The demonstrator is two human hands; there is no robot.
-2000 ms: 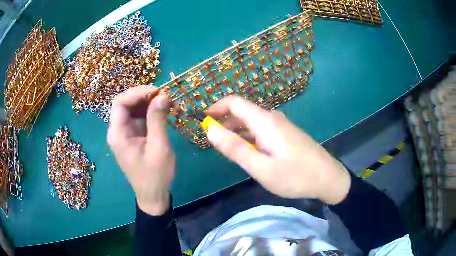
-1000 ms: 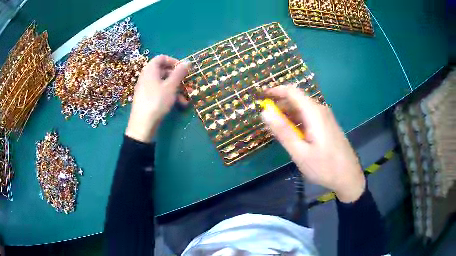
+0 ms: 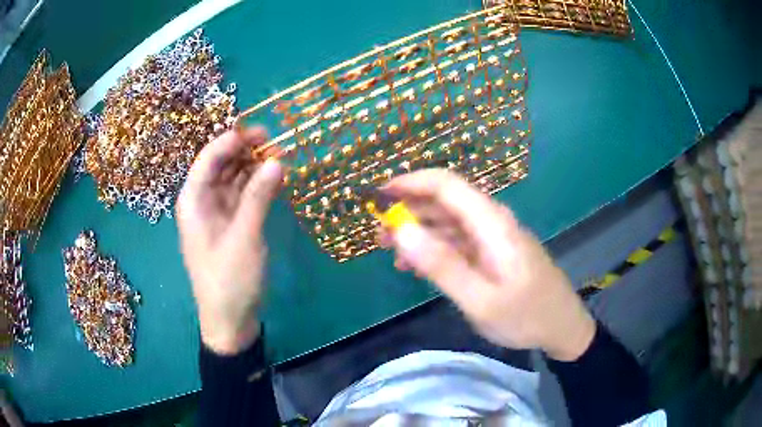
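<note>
The gold-copper parts frame (image 3: 409, 125) is tilted up above the green table, with rows of small shiny parts. My left hand (image 3: 230, 192) grips its left corner between thumb and fingers. My right hand (image 3: 476, 258) is closed around the yellow-handled side cutters (image 3: 399, 217), just in front of the frame's lower part. Only a short piece of yellow handle shows. The cutters' jaws are dark and blurred, so I cannot tell if they touch a part.
A large pile of cut parts (image 3: 159, 133) lies left of my left hand, a small pile (image 3: 100, 300) nearer me. Empty sprues (image 3: 38, 142) are at far left. An uncut sprue stack (image 3: 576, 17) is at the far side. Beige trays (image 3: 727, 250) stand at right beyond the table edge.
The frame lay flatter a second ago and is now tilted up, its left corner nearer me. My left hand has moved down and left with it. My right hand has shifted left with the cutters.
</note>
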